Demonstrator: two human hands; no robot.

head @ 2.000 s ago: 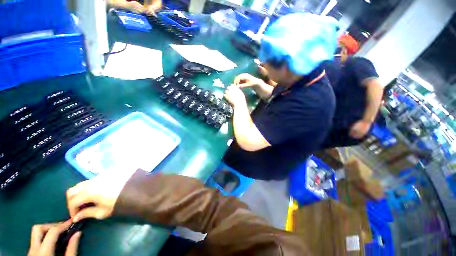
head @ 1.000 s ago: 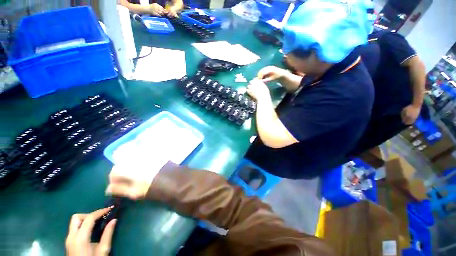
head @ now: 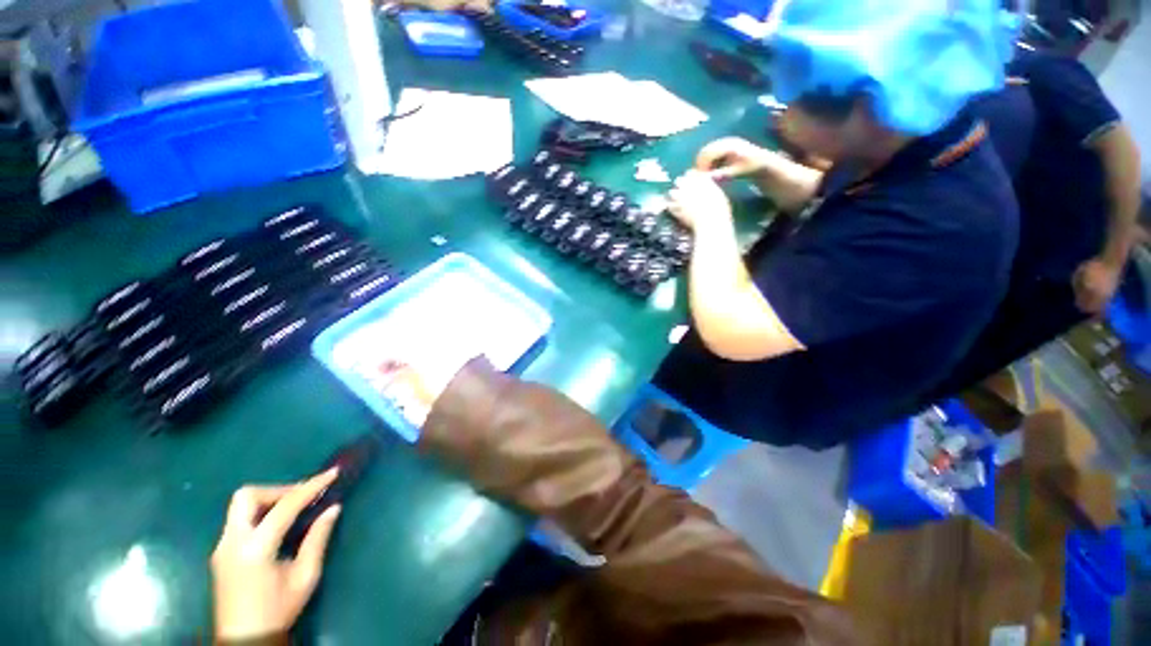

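My left hand (head: 271, 555) holds a black housing (head: 323, 499) between thumb and fingers at the lower left, above the green bench. A bit of dark red shows near its upper end. My right hand (head: 410, 382) is over the near left part of the parts tray (head: 545, 331), washed out by glare; its fingertips are among small white inserts (head: 385, 369). Whether the fingers grip a piece cannot be told. The tray is shallow, white inside with a light blue rim.
Laid-out housings (head: 234, 303) lie in columns at left, with a deep blue bin (head: 215, 126) behind. The neighbour's housings (head: 593, 227) form a slanting double row. Paper sheets (head: 448, 133) lie farther back. A person (head: 871, 278) in a blue cap works at right; cartons stand lower right.
My right hand has left the housing and moved up and right into the tray. My left hand still holds the housing. The view has shifted, showing more of the laid-out housings.
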